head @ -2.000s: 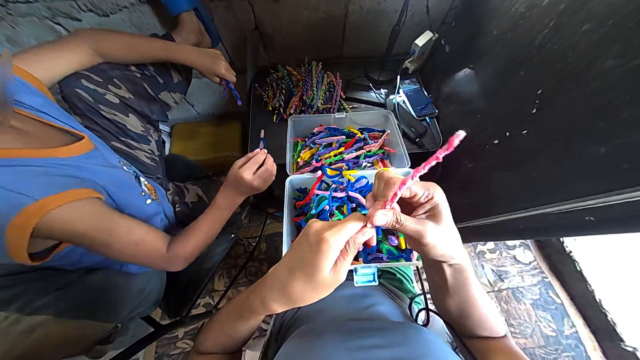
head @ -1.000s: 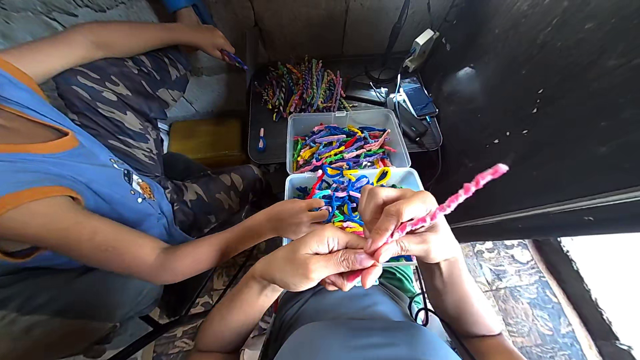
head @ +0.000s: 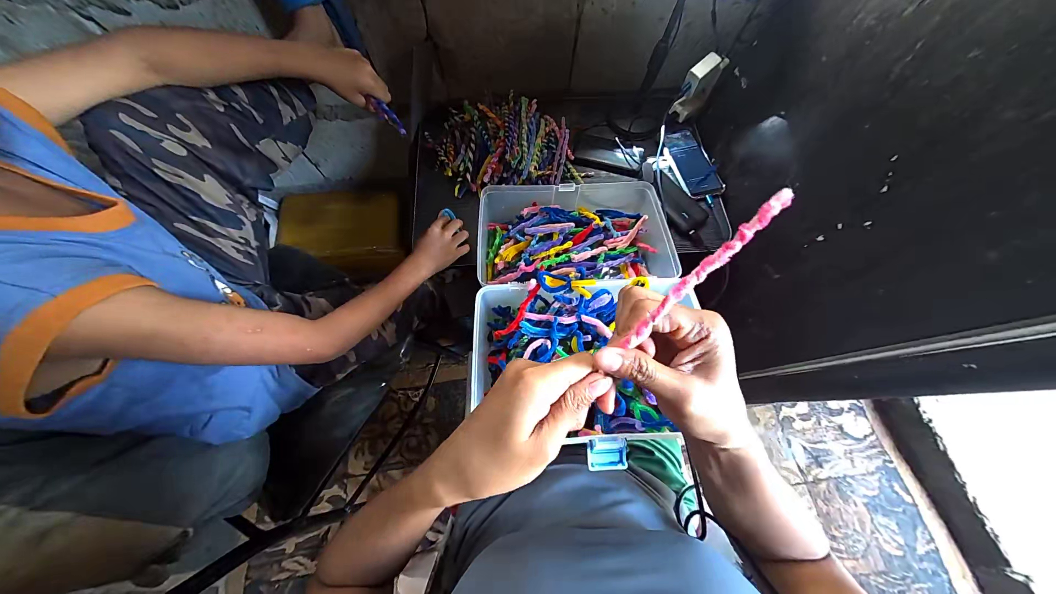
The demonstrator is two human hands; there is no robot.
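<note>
My left hand (head: 528, 425) and my right hand (head: 689, 363) meet over an open clear plastic box (head: 477, 355). Both pinch the lower end of a fuzzy pink twisted strand (head: 714, 262), whose free end slants up to the right past my right hand. Short colourful fuzzy pieces (head: 561, 318), some looped, fill the box below my hands. Its lid (head: 672, 247), lying open behind, holds more loose coloured pieces (head: 561, 239). The lowest tip of the pink strand is hidden by my fingers.
Behind the lid, a pile of twisted multicoloured strands (head: 516, 144) lies on a black table (head: 429, 186). A phone (head: 693, 163), a black device (head: 683, 206) and cables are at its right. At left sits another person (head: 165, 330), one hand holding a blue-purple strand (head: 388, 115). A black panel stands at right.
The other person's nearer hand, beside my left hand a second ago, has moved back to the table's left edge. The pink strand's free end now points more steeply upward than it did then.
</note>
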